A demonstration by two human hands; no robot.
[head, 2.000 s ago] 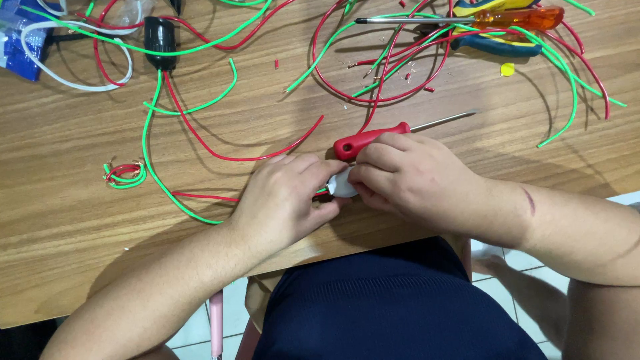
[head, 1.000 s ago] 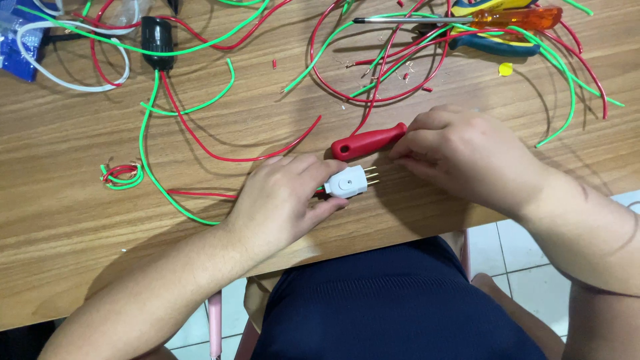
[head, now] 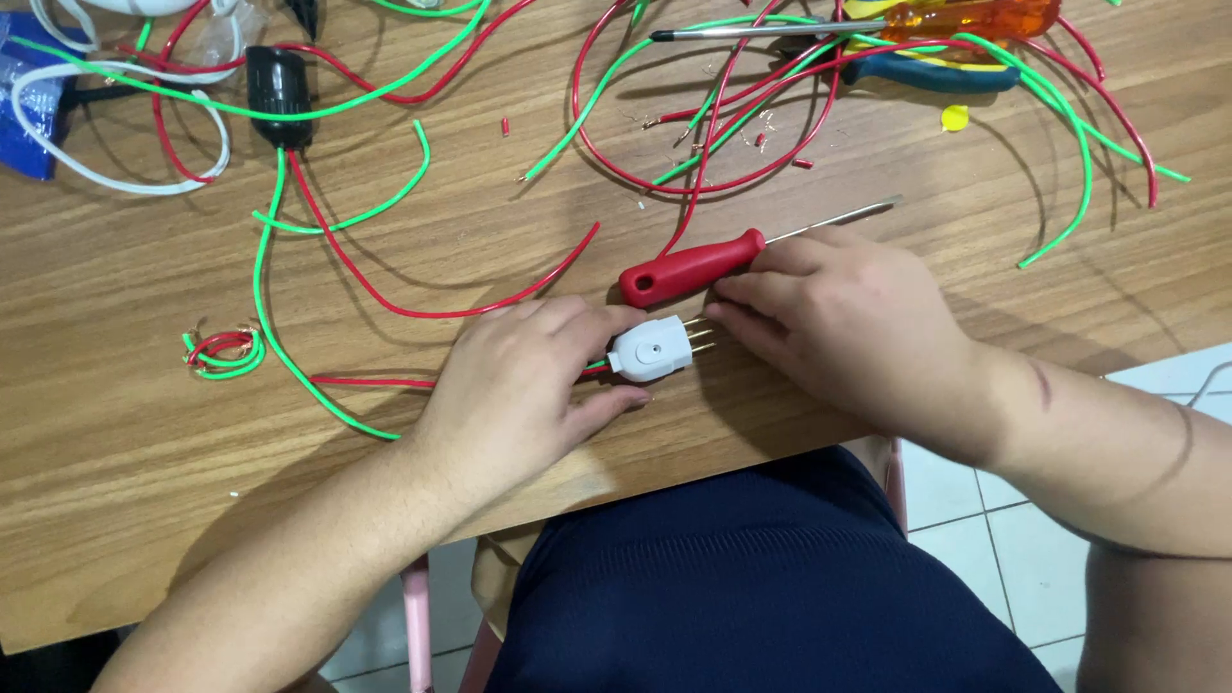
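Observation:
A white three-pin electrical plug (head: 652,350) lies near the table's front edge, its brass pins pointing right and red and green wires entering its left end. My left hand (head: 539,371) rests around the wires and the plug's rear, fingertips at its upper corner and thumb below it; whether it grips the plug is not clear. Just right of the pins is my right hand (head: 833,322), fingers slightly bent, beside the red-handled screwdriver (head: 691,269). That screwdriver lies behind the plug, its shaft pointing up and right, partly behind the right hand's fingers.
A black connector (head: 279,96) with red and green wires lies back left, near a white cable loop (head: 115,183). A small wire coil (head: 226,352) is at left. Back right are an orange-handled screwdriver (head: 972,17), blue-yellow pliers (head: 938,72), loose wires and a yellow disc (head: 955,117).
Two seconds ago both hands were together on the plug. The right hand moved off to the right, and is now back closer to the pins beside the red screwdriver.

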